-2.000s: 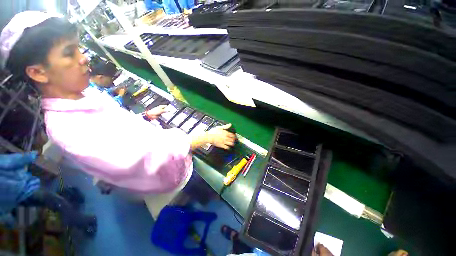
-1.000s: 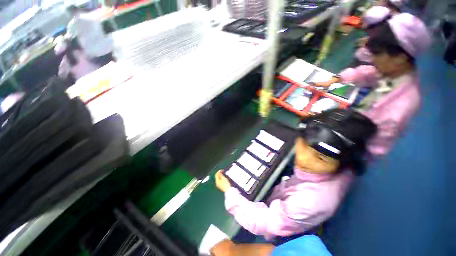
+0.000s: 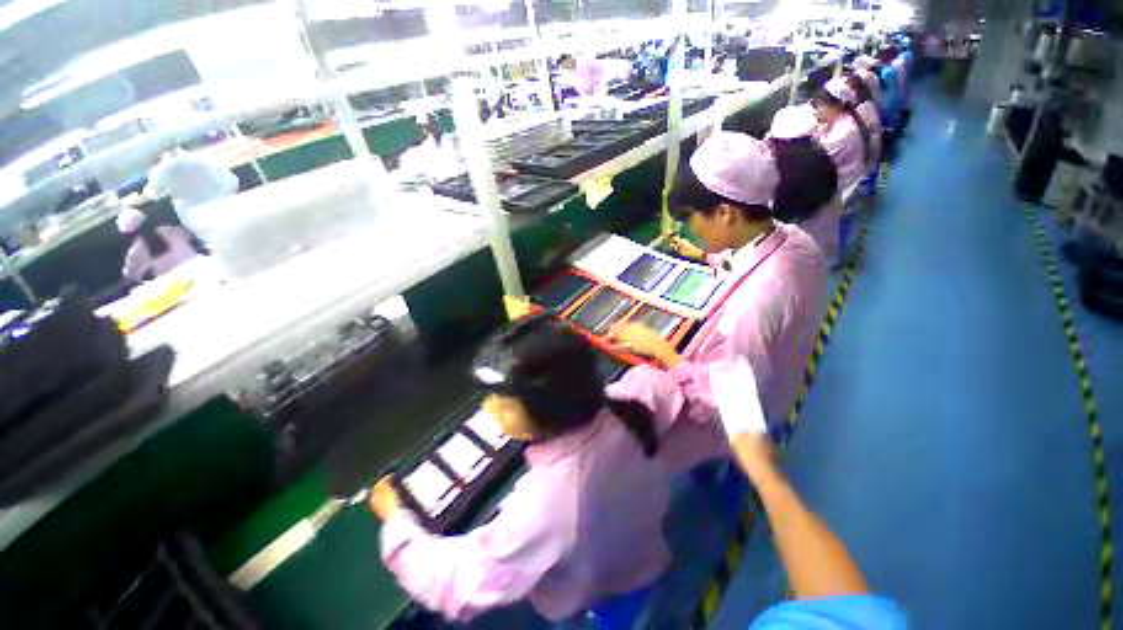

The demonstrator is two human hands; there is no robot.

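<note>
My right hand (image 3: 754, 446) reaches up from the bottom edge on a bare forearm with a blue sleeve. It is shut on a white paper slip (image 3: 738, 399), held up in front of a pink-smocked worker. The slip's far side and most fingertips are hard to see. My left hand is not in view. Below left, a black foam tray (image 3: 451, 514) holds several phones with white faces; a seated worker's hand is at its left end.
Seated workers in pink smocks (image 3: 530, 529) line the green-matted bench. A red tray (image 3: 631, 354) with screens lies beyond the first worker. Black foam stacks (image 3: 74, 382) stand on the left shelf. The blue floor aisle (image 3: 961, 369) with yellow-black tape runs at right.
The view has swung from the bench towards the aisle. My right hand with the slip has moved from the lower middle to the right and higher, beside the workers.
</note>
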